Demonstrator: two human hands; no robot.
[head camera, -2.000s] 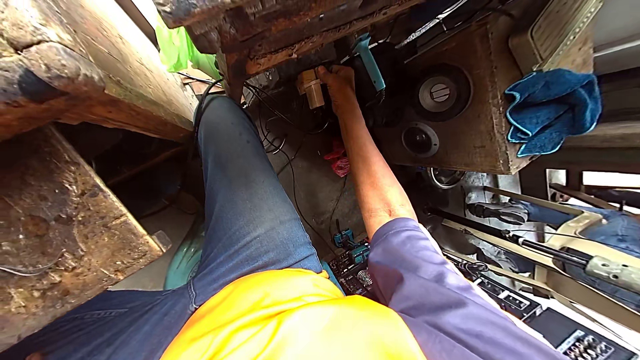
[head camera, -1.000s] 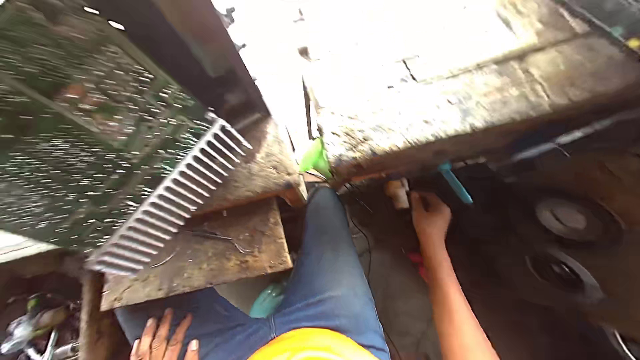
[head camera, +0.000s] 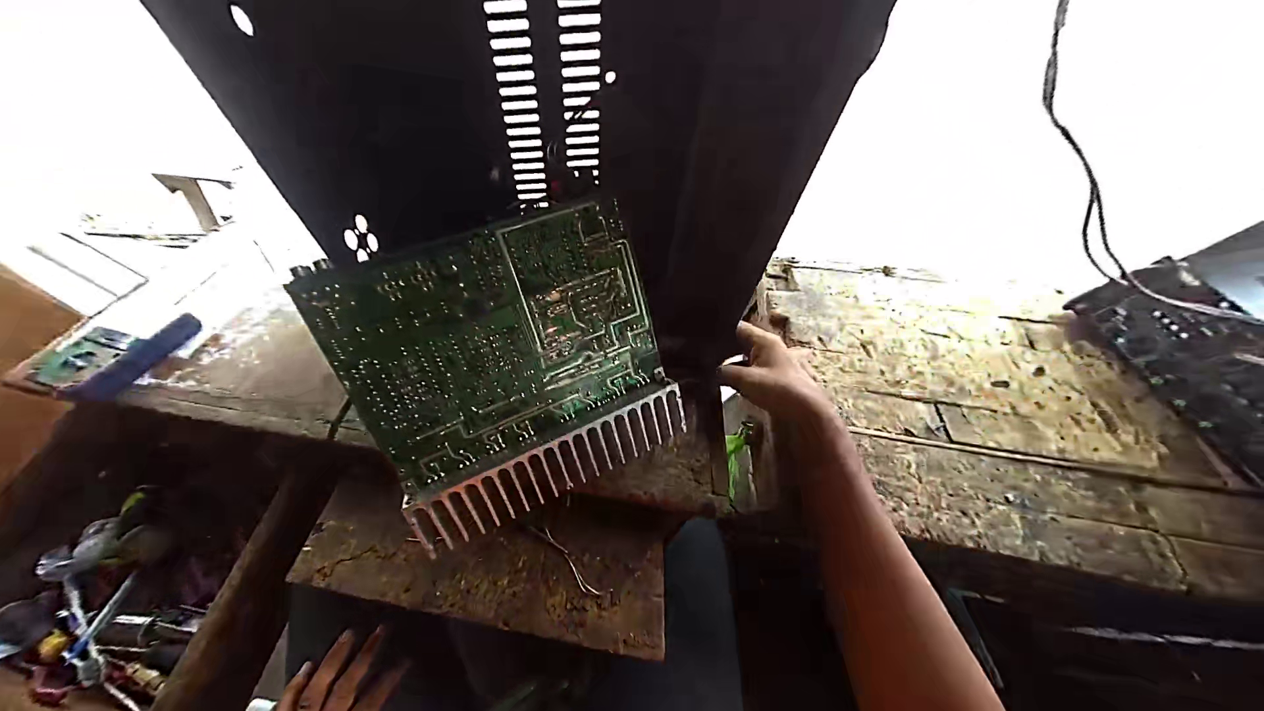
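A green circuit board (head camera: 494, 346) with its solder side showing leans at a tilt in front of a dark vented metal chassis (head camera: 691, 118). A finned metal heat sink (head camera: 553, 469) runs along the board's lower edge. Beside the lower right of the chassis is my right hand (head camera: 780, 375), fingers spread around its edge area; whether it touches the metal is hard to tell. My left hand (head camera: 341, 676) rests low at the bottom edge, fingers apart, near a small wooden board (head camera: 484, 583), with nothing seen in it.
A rough wooden bench (head camera: 987, 395) spans the right side, with another dark circuit board (head camera: 1185, 346) and a hanging cable (head camera: 1076, 148). Assorted parts (head camera: 109, 602) are heaped at lower left. A blue object (head camera: 148, 355) lies on the left bench part.
The view has swung up to the bench. My right hand has left the tan object under the bench that it was at earlier and is now beside the chassis.
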